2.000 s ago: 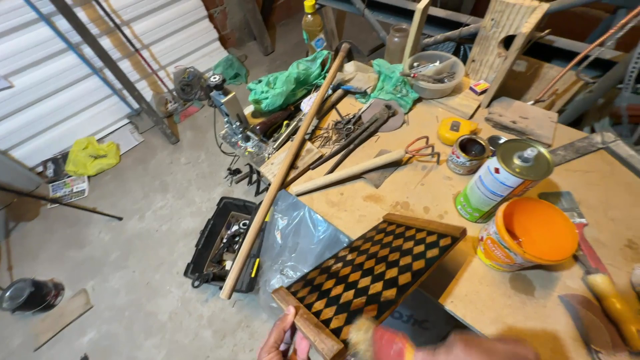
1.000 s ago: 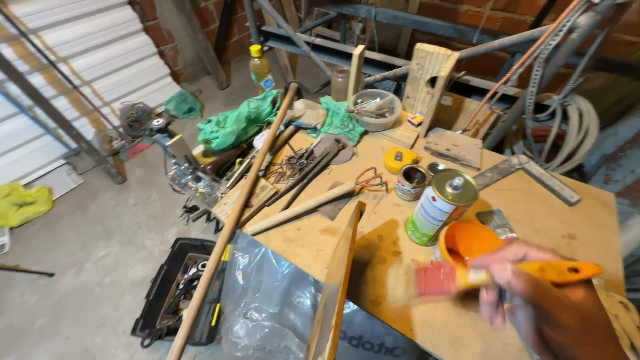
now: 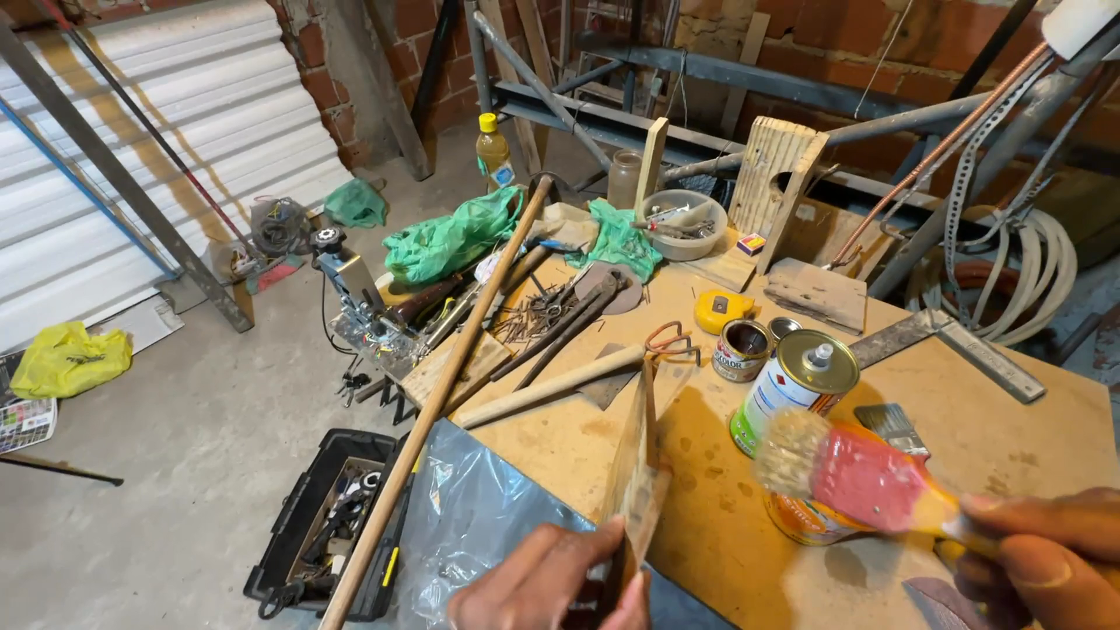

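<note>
My left hand (image 3: 547,582) grips the lower end of a wooden board (image 3: 641,464), which stands on edge, seen narrow side on, so its checkered face is hidden. At the right, my right hand (image 3: 1041,547) holds a paintbrush (image 3: 866,477) with light bristles and a red ferrule, the bristles pointing left. Behind and below the brush stands an orange-labelled container (image 3: 809,522), mostly covered by it. A metal can (image 3: 801,381) with a capped spout is just behind the bristles. Under the board lies a dark plastic sheet (image 3: 472,507).
A long wooden handle (image 3: 437,394) crosses the table's left edge. Around the table lie a mallet-like stick (image 3: 551,385), a yellow tape measure (image 3: 724,309), a small open can (image 3: 742,350), a metal square (image 3: 989,354), another brush (image 3: 892,427) and a tub (image 3: 685,223). A black toolbox (image 3: 289,516) sits low at left.
The board has turned from showing its checkered face to standing on edge. The brush has moved from the board to over the orange container's area. The view has shifted.
</note>
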